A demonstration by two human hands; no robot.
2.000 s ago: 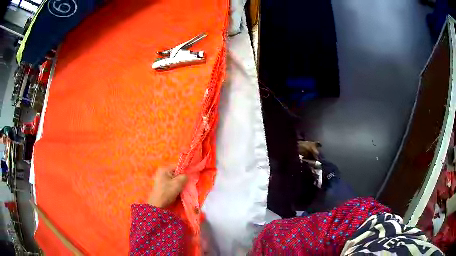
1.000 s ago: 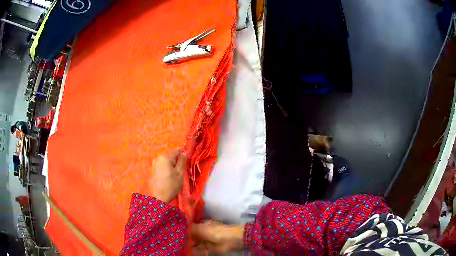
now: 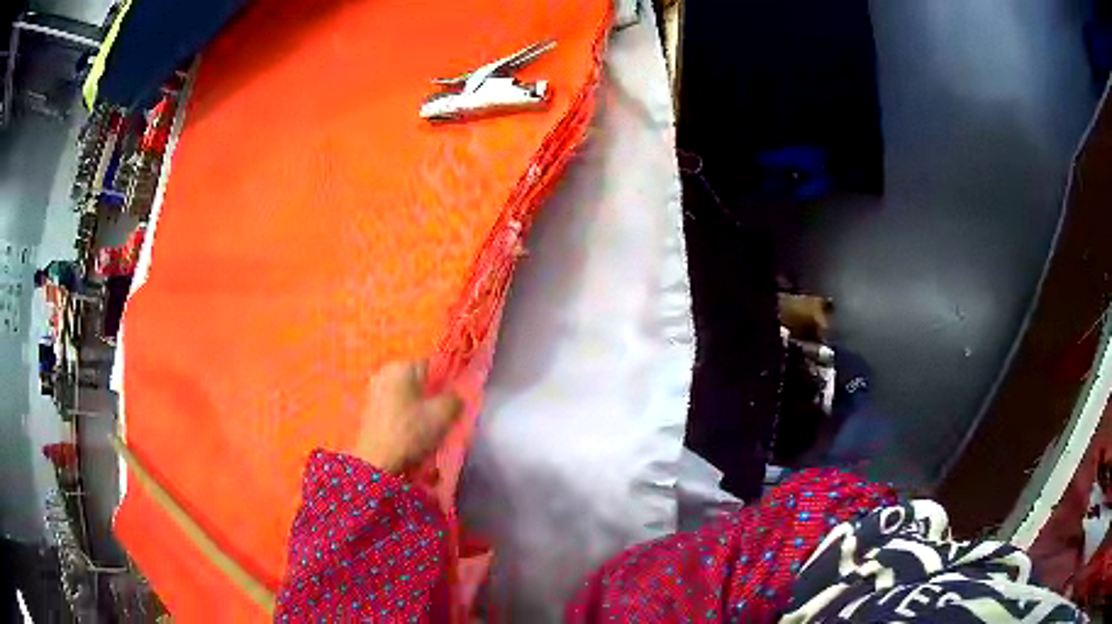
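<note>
Layered orange fabric (image 3: 305,232) lies in front of me, its frayed right edge running down the middle of the view. My left hand (image 3: 409,418) is at this edge low in the view, slightly blurred, with its fingers and thumb around the top layers. A silver-white plier stapler (image 3: 488,98) lies on the fabric farther up, its handles apart. A white, wrinkled underlay (image 3: 598,317) sticks out to the right of the orange edge. My right sleeve comes in at the bottom right, but my right hand is not visible.
A long tan rod (image 3: 195,536) lies across the fabric's lower left corner. A dark blue press beam (image 3: 159,49) is at the top left. Dark material (image 3: 732,354) hangs right of the underlay, with grey floor beyond. A brown board with a pale rim (image 3: 1037,378) stands at the far right.
My right hand, seen at the lower fabric edge one second ago, is out of sight. The view has shifted, and more white underlay shows beside the edge near my left hand.
</note>
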